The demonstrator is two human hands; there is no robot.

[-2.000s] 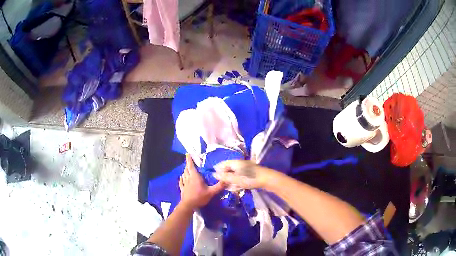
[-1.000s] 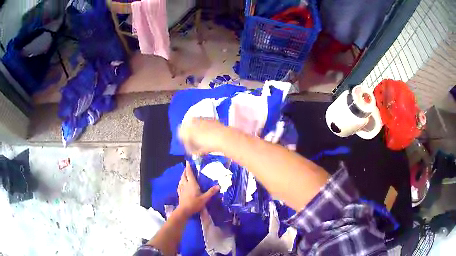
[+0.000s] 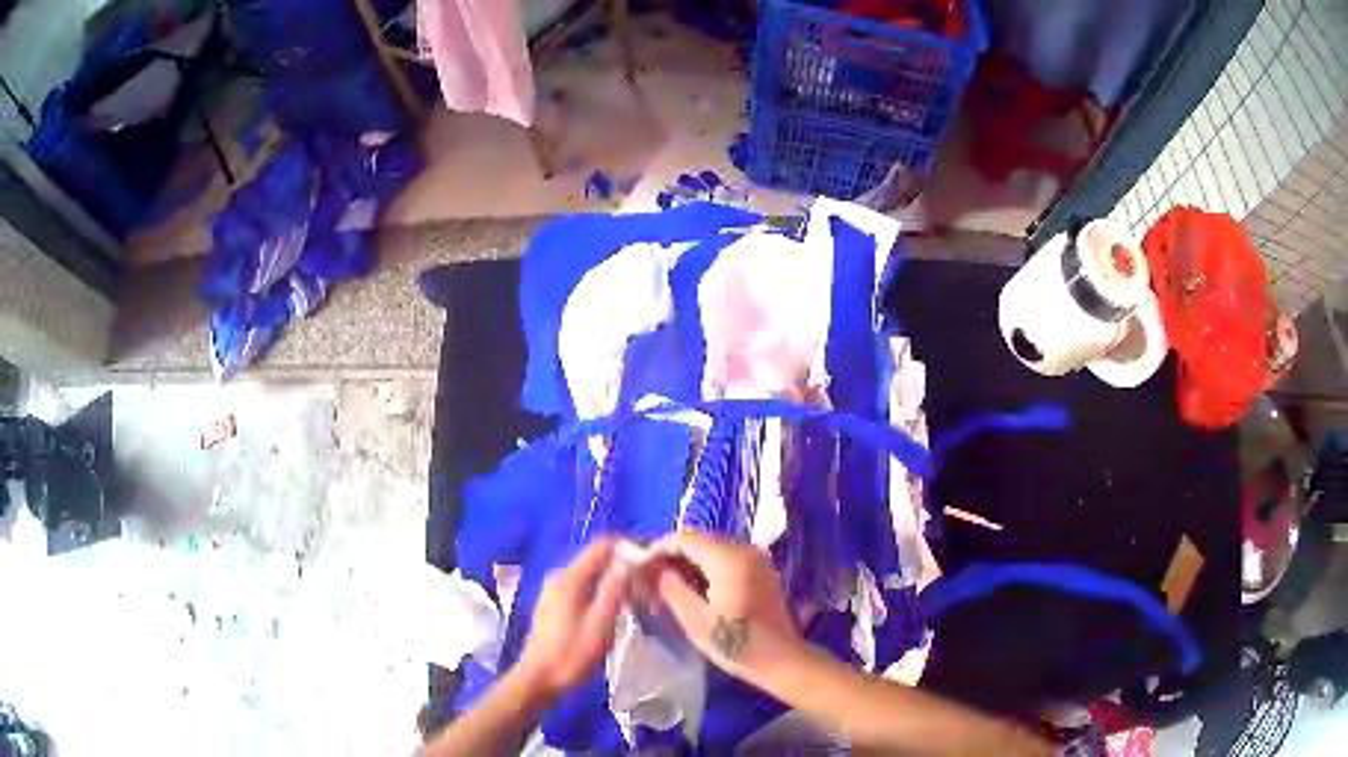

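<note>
A bundle of royal blue and white cut pieces [image 3: 761,326] lies layered on the black-covered table [image 3: 1035,503]. A blue tie strip [image 3: 784,414] runs across its upper part. My left hand [image 3: 574,614] and my right hand [image 3: 724,599] are bare and meet over the near part of the bundle. Their fingertips are together and blurred, with a small pale bit between them. Whether they grip it cannot be told. A long blue strip [image 3: 1064,577] curves over the black cloth to the right.
A white roll [image 3: 1053,311] and a red plastic bag [image 3: 1215,318] stand at the right table edge. A tan card [image 3: 1181,572] lies below them. Blue crates [image 3: 858,89] stand on the floor behind, with blue garments [image 3: 296,244] heaped at the left and pink cloth [image 3: 473,52] hanging.
My right hand has come back from the bundle's left side to meet my left hand. The blue strip now shows across the bundle, and the white pieces lie flatter than in the oldest frame.
</note>
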